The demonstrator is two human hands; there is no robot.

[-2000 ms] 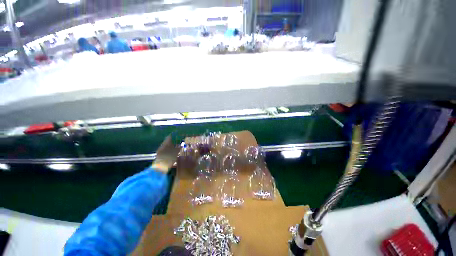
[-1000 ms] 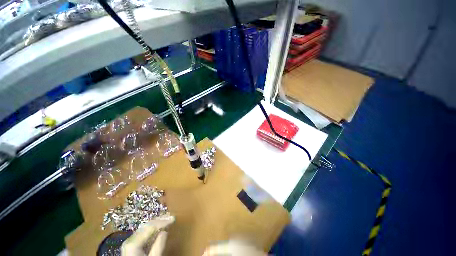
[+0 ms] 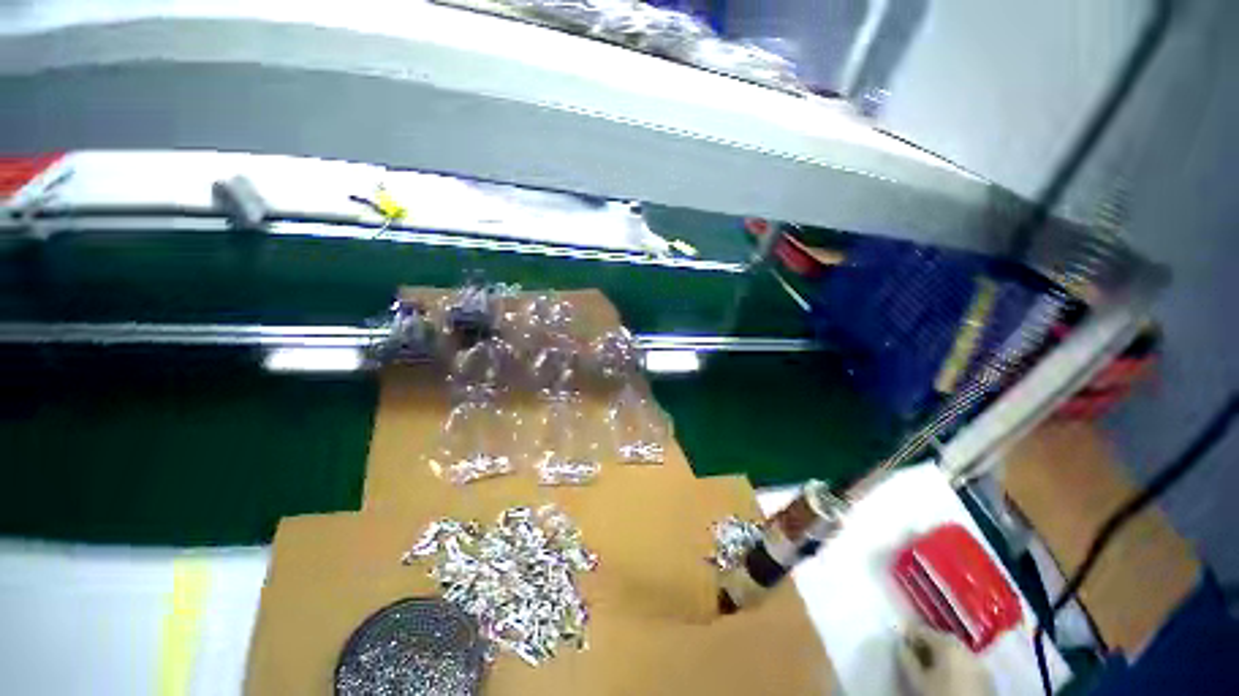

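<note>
A heap of small shiny metal fittings point(image 3: 523, 578) lies on the brown cardboard mat point(image 3: 652, 544). A round black dish point(image 3: 412, 655) of tiny screws touches its near left side. My right hand point(image 3: 940, 664), in an off-white glove, is blurred at the bottom edge, just below the red parts tray point(image 3: 962, 585). Something dark shows at its fingers; I cannot tell whether it is held. My left hand is out of view. The hanging power screwdriver point(image 3: 785, 541) slants over the mat's right side, beside a small pile of metal parts point(image 3: 734, 541).
Clear plastic bags point(image 3: 560, 422) with silver pieces stand in rows on the mat's far part. The green belt point(image 3: 177, 435) runs behind. A long white shelf point(image 3: 408, 129) crosses above. A black cable point(image 3: 1141, 503) hangs at right. Blue crates point(image 3: 890, 320) stand at the far right.
The view has swung right, then partly back left. My left arm, first reaching to the bags, has left the picture. My right hand has moved from the mat's near edge to beside the red tray.
</note>
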